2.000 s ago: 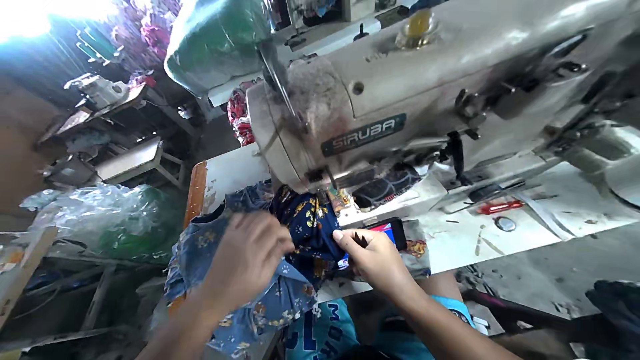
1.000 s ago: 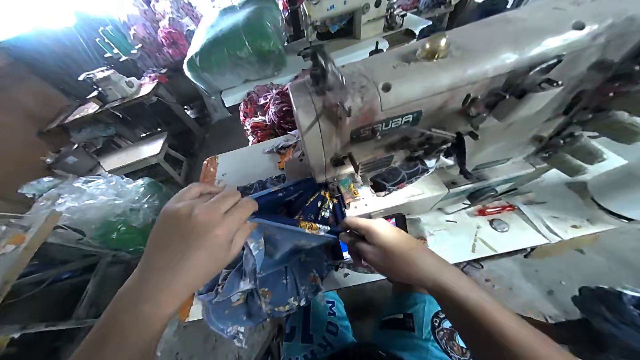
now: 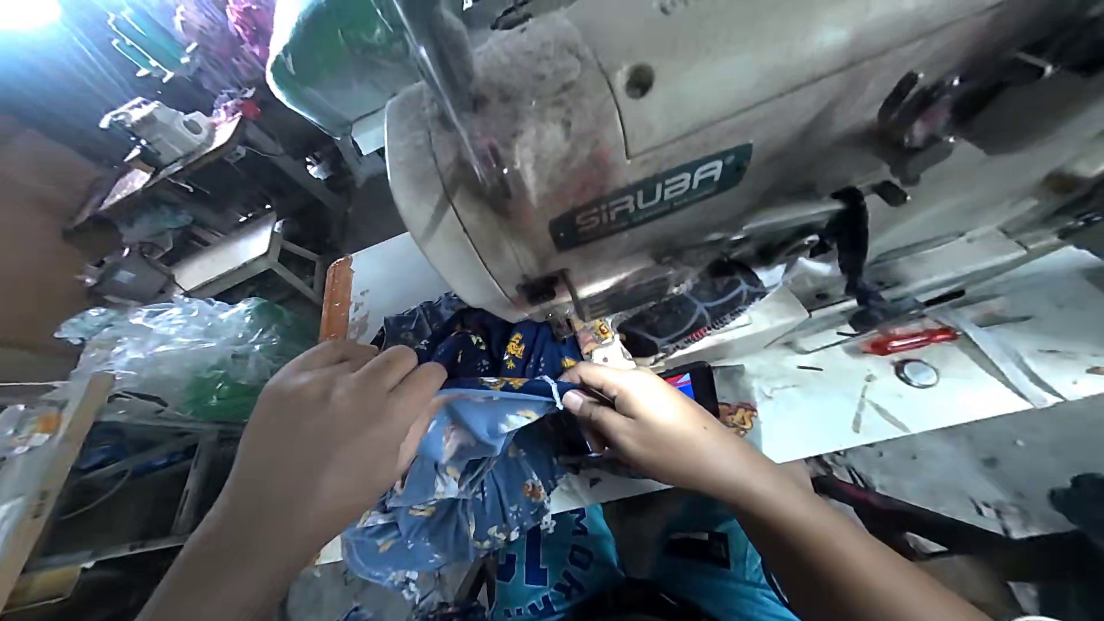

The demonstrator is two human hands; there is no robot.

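Observation:
My left hand [image 3: 345, 414] is closed on the left part of an edge of floral fabric, dark navy above and lighter blue below. The right end of that edge is pinched by my right hand [image 3: 634, 414], where a short white strip shows at the fingertips. The blue floral fabric [image 3: 466, 483] hangs in folds below the hands and over the table edge. Just above, the head of a Siruba sewing machine [image 3: 526, 172] stands over the navy fabric [image 3: 509, 345]; its needle tip is hard to make out. Behind my right hand lies a phone [image 3: 700, 388], partly hidden.
On the white table [image 3: 828, 423] lie a red tool [image 3: 910, 341] and a small round metal object [image 3: 916, 373]. A patterned dark cloth [image 3: 694, 310] sits under the machine arm. Clear plastic bags [image 3: 190, 354] are at left, beyond a wooden strip [image 3: 56, 483].
The fabric edge is now stretched between both hands below the machine head; two seconds ago my left hand lay over the bunched fabric. The view has moved closer to the machine since one second ago.

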